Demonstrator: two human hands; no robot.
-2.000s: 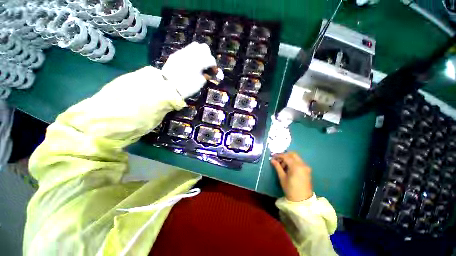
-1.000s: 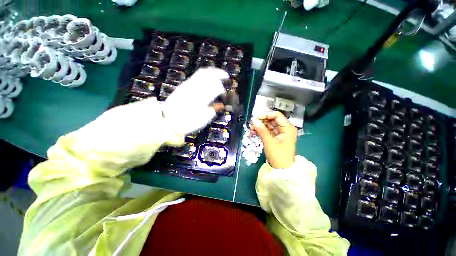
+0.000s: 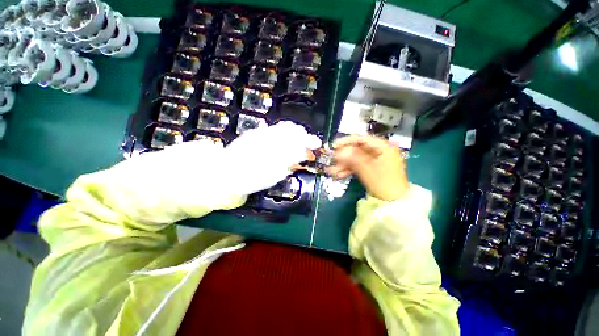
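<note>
My left hand [image 3: 276, 147], in a white glove with bare fingertips, holds a small module [image 3: 323, 157] at the right edge of the black blister tray [image 3: 315, 118]. My right hand [image 3: 368, 161] is bare; its fingertips meet the module from the right. Whether they pinch a small white part is too blurred to tell. Other modules [image 3: 217, 93] sit in the tray's pockets; a pocket in the right column above my left hand is empty. The loose pile of small white parts [image 3: 336, 187] lies below my right hand, partly hidden by it.
A silver-grey benchtop machine [image 3: 420, 82] stands beyond my right hand. A black flexible arm [image 3: 486, 85] is beside it. A second blister tray [image 3: 469, 190] with modules lies at the right. White ring housings [image 3: 82, 72] stand in leaning columns at the far left.
My left hand has moved down and right from over the tray and now holds a module. My right hand has come from the white pile to meet it. The view has shifted.
</note>
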